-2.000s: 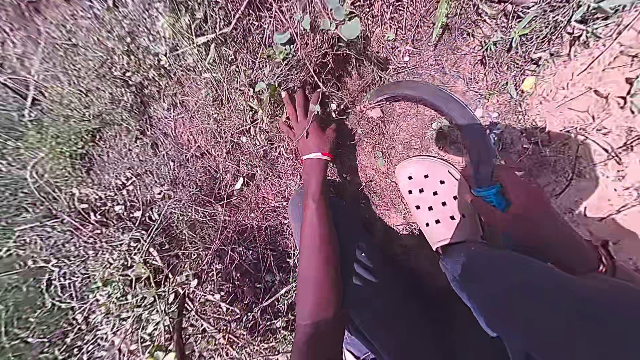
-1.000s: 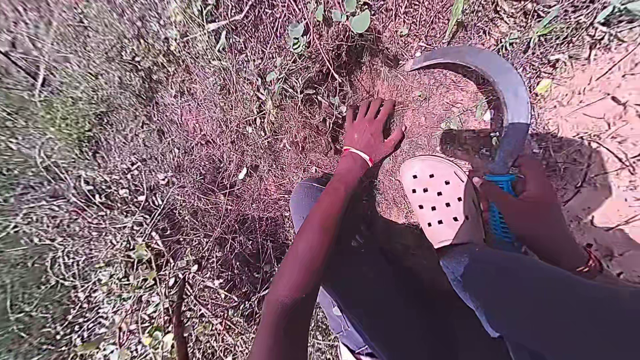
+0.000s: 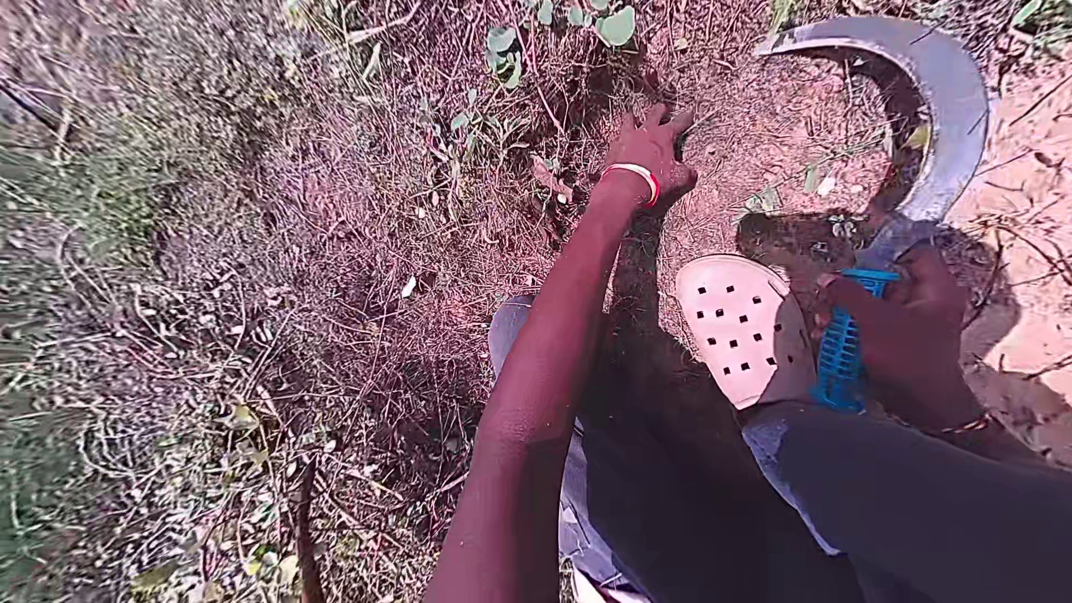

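My left hand (image 3: 653, 155) reaches forward over dry, matted grass near the top middle, its fingers apart and nothing seen in them; a red and white band circles the wrist. At the right, my right hand (image 3: 909, 327) is closed around the blue ribbed handle (image 3: 842, 343) of a sickle. The sickle's curved metal blade (image 3: 959, 109) arcs up and over to the left, its tip pointing toward the ground beyond my left hand. Broad green leaves (image 3: 615, 27) grow just ahead of my left hand.
My foot in a light clog with square holes (image 3: 737, 327) rests beside the sickle handle. Dark trousers (image 3: 712, 494) cover my bent legs. Dry brush (image 3: 251, 251) spreads over the left, with a thick stem (image 3: 307, 536) at the bottom. Bare sandy soil (image 3: 1038, 310) lies at the right.
My left hand has moved from the grass toward my body, then forward again. The sickle, earlier low beside the clog with its blade curving left, now stands farther forward and to the right.
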